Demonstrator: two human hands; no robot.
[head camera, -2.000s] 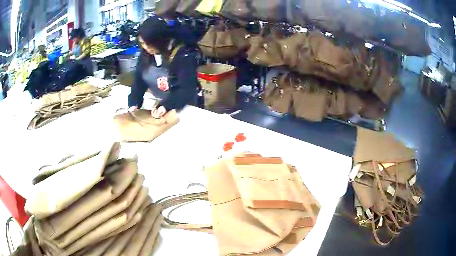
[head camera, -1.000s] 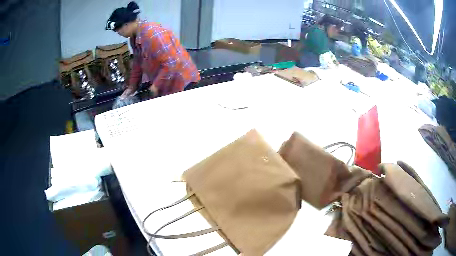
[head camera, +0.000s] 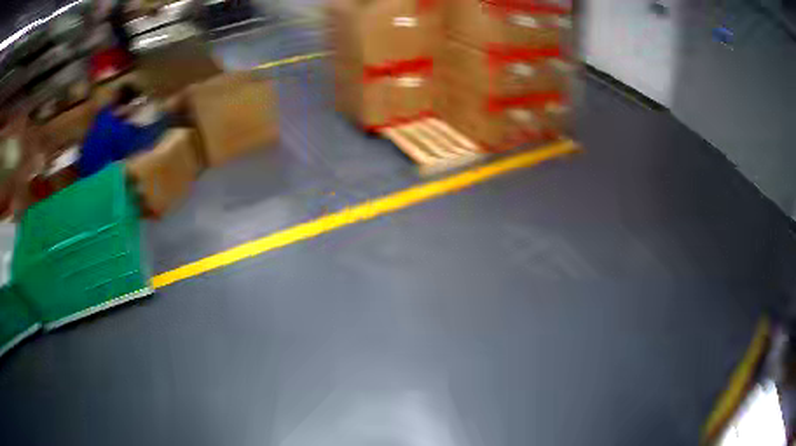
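Neither of my hands is in the picture. The view is blurred. Grey floor with a yellow lane line lies in front of me. Large brown cartons with red marks stand stacked at the top centre, beside a light slatted pallet. A large green plastic crate stands at the left.
Open brown cartons stand behind the crate, near a person in blue. A pale wall runs along the upper right. A second yellow strip and a blurred white thing show at the lower right edge.
The view has turned from the white table with brown tote bags and people to the open floor with cartons and the green crate. The table and bags are out of view.
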